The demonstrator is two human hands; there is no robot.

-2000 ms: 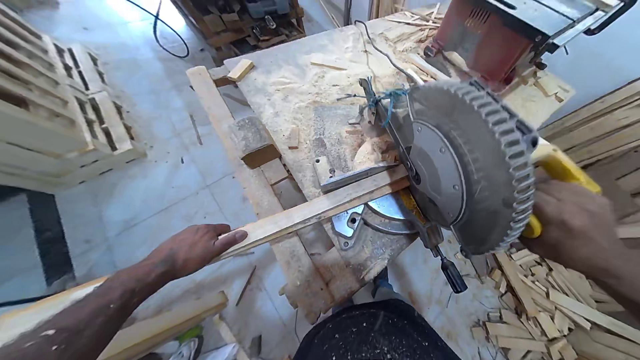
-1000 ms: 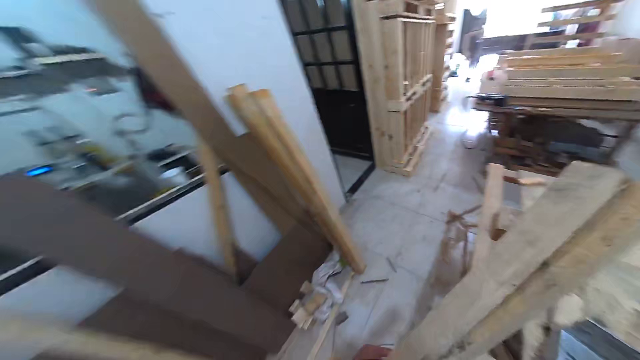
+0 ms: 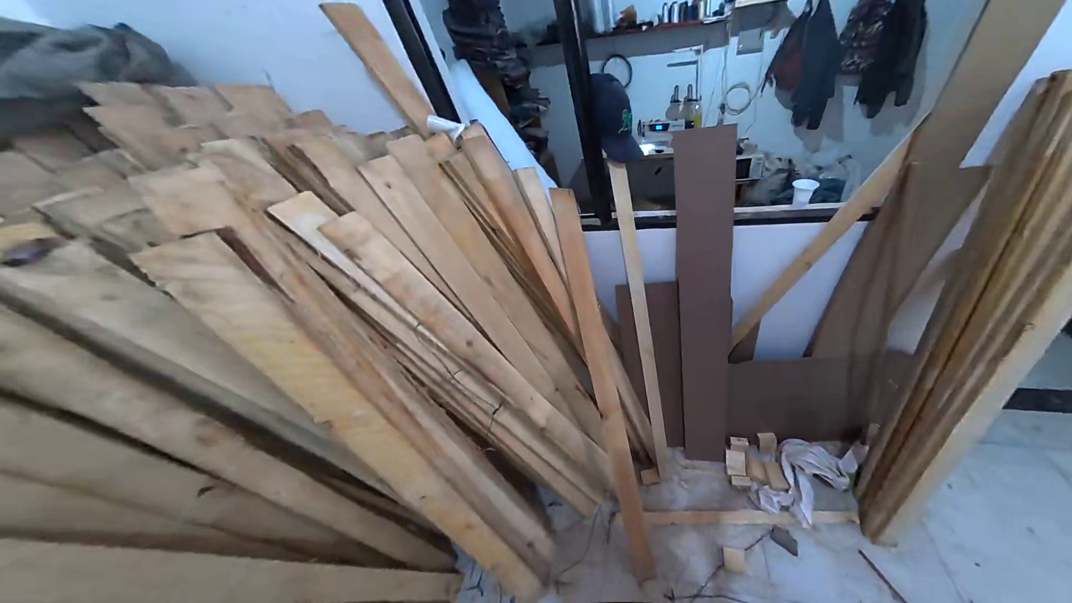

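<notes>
Neither of my hands shows in the head view, so what they hold cannot be seen. A large stack of rough wooden planks leans against the wall across the left and middle, their upper ends fanned out. One narrow board stands tilted at the stack's right side. Beside it a thin batten and a brown panel strip lean upright below a window opening. At the right edge, a bundle of long planks rests at a slant with its lower end on the floor.
Small wood blocks and a white cloth lie on the tiled floor, near a flat wooden strip. A dark cap sits at the window opening. Behind it are a white cup and hanging jackets.
The view has swung from the miter saw to the leaning planks. Two seconds ago my left hand was on a wooden strip and my right hand at the saw handle; both are now out of view.
</notes>
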